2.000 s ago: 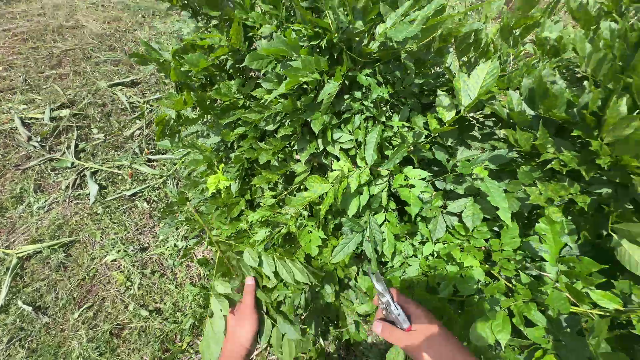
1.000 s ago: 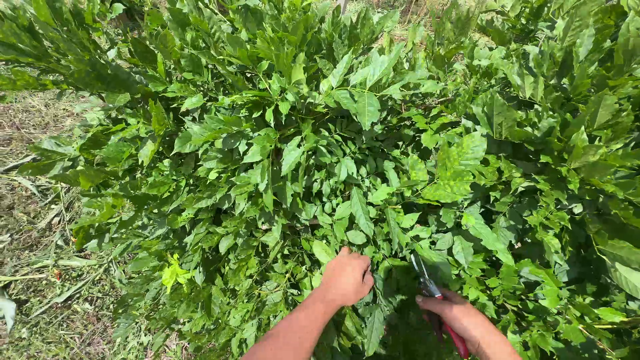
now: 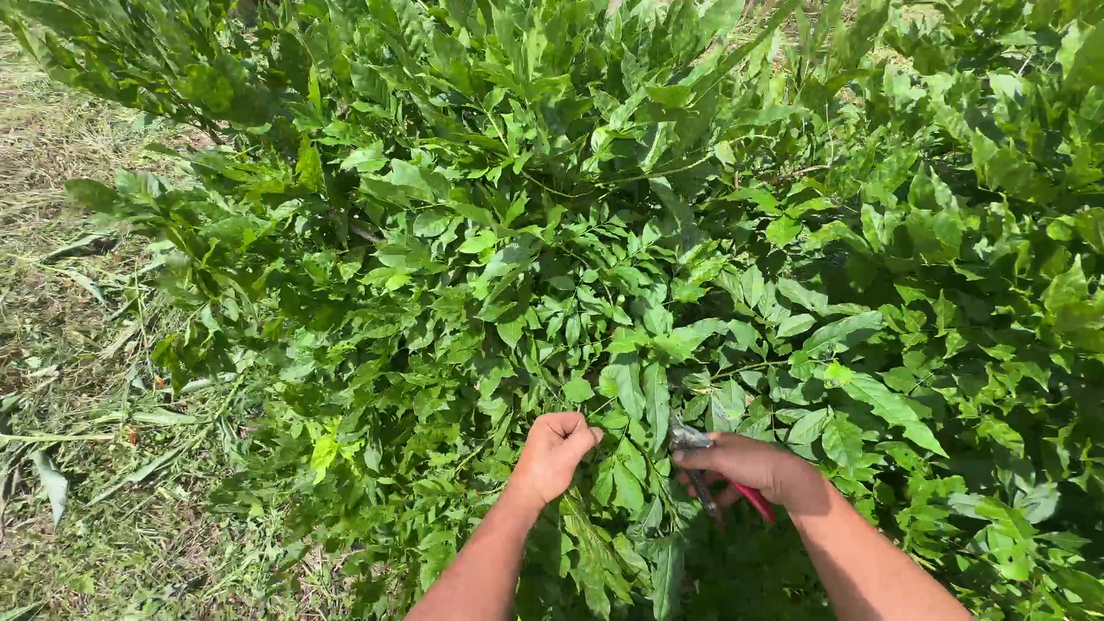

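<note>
Low in the middle of the head view, my left hand (image 3: 556, 453) is curled with its fingers closed among the leaves; whether a thin stem is pinched in it I cannot tell. To its right, my right hand (image 3: 746, 466) holds pruning shears (image 3: 756, 502) with a red handle, their metal head pointing up and left against the foliage. Long green leaves (image 3: 640, 392) hang between the two hands. The tips of the blades are partly hidden by leaves and fingers. Both hands are over the near side of a dense leafy shrub (image 3: 552, 293).
Foliage spreads across the middle and right of the view. On the left lies grassy ground (image 3: 60, 319) with dry cuttings and a loose wilted leaf (image 3: 52, 487). A bright yellow-green sprig (image 3: 326, 453) stands out at the shrub's left side.
Since the earliest frame my left hand has moved right, nearer the shears, and its fingers have closed. My right hand still holds the shears. The view has shifted.
</note>
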